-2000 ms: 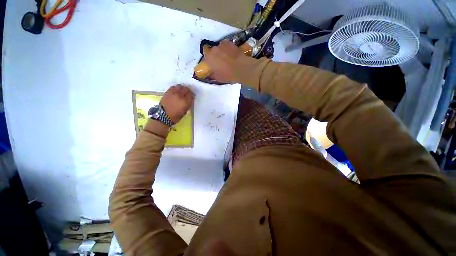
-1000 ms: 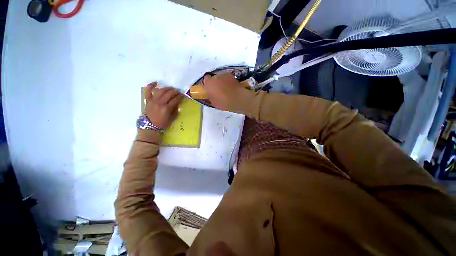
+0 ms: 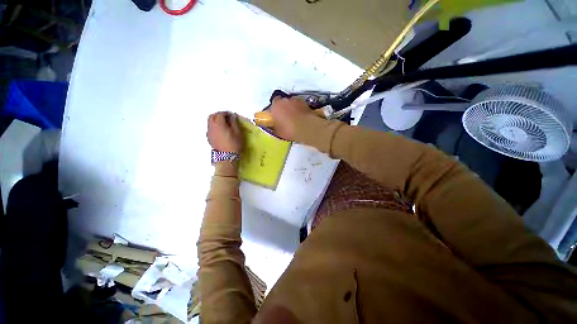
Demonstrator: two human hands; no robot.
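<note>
A yellow pressing template with dark handwriting lies on the white-covered table, with thin beige edges of a pocket piece showing around it. My left hand rests at the template's upper left edge, fingers bent; what lies under the fingers is hidden. My right hand grips the steam iron by its orange-tan handle. The iron is at the template's upper edge, and its soleplate is mostly hidden by my hand.
The iron's black hose and yellow line run off to the right. A brown sheet lies at the far side. Red scissor handles show at the top edge. Tied bundles are at lower left. A white fan stands right.
The iron in my right hand has moved from beyond the template to its upper edge. My left hand has shifted from the template's top to its left edge. The view has also turned.
</note>
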